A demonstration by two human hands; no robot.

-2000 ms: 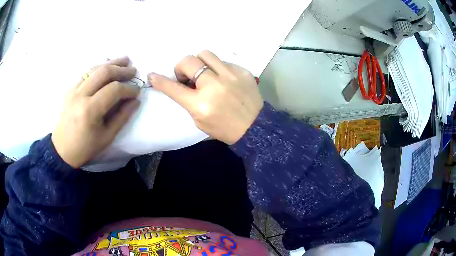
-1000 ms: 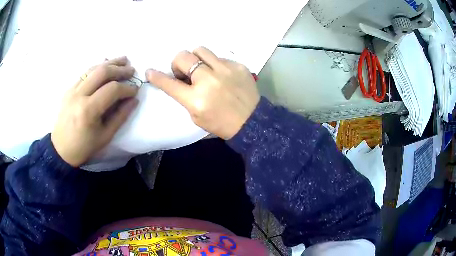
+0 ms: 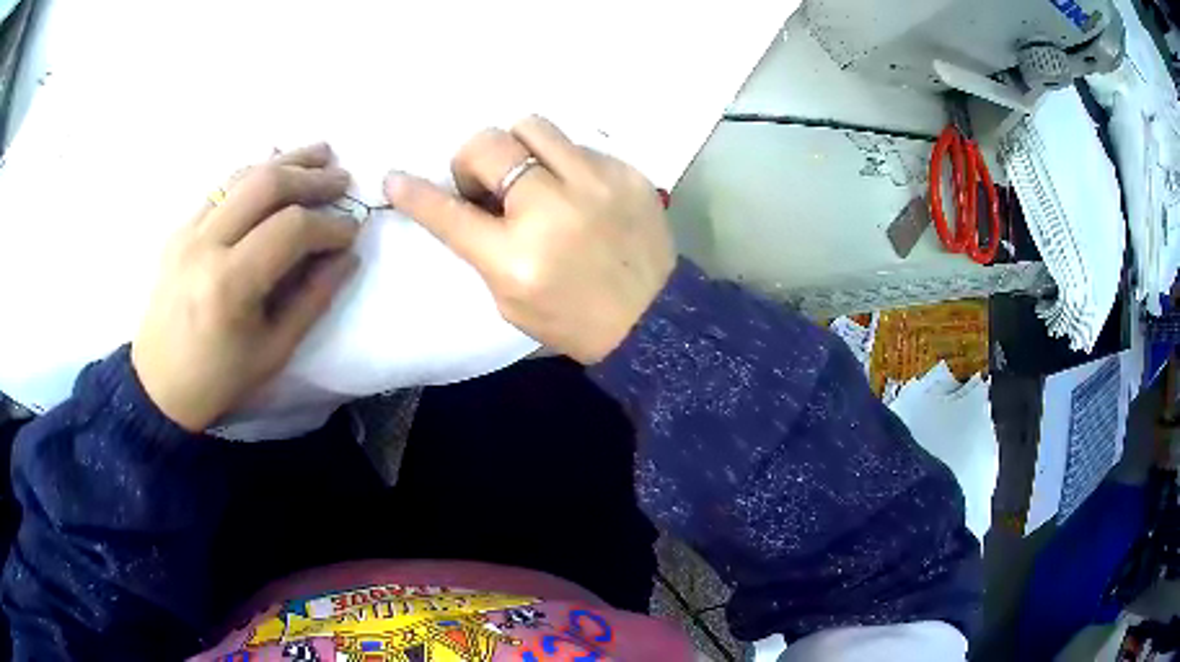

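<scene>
A large white fabric panel (image 3: 388, 78) covers the table in front of me and hangs over its front edge. My left hand (image 3: 252, 278) pinches the fabric between thumb and fingers. My right hand (image 3: 557, 246) lies on the panel with its index fingertip beside a short dark thread (image 3: 369, 206) that runs between the two hands. Its other fingers are curled under; a small red end shows at the far side of this hand, and what it belongs to is hidden.
Red-handled scissors (image 3: 961, 194) and a small flat metal plate (image 3: 908, 226) lie right by the sewing machine (image 3: 906, 52). Stacked white pieces (image 3: 1068, 213) stand right of them. Below are an orange-brown bundle (image 3: 925, 347), loose white pieces (image 3: 951, 420) and a printed sheet (image 3: 1081, 440).
My right index fingertip has shifted very slightly at the dark thread, and the right hand has moved a little. My left hand has stayed nearly still on the fabric.
</scene>
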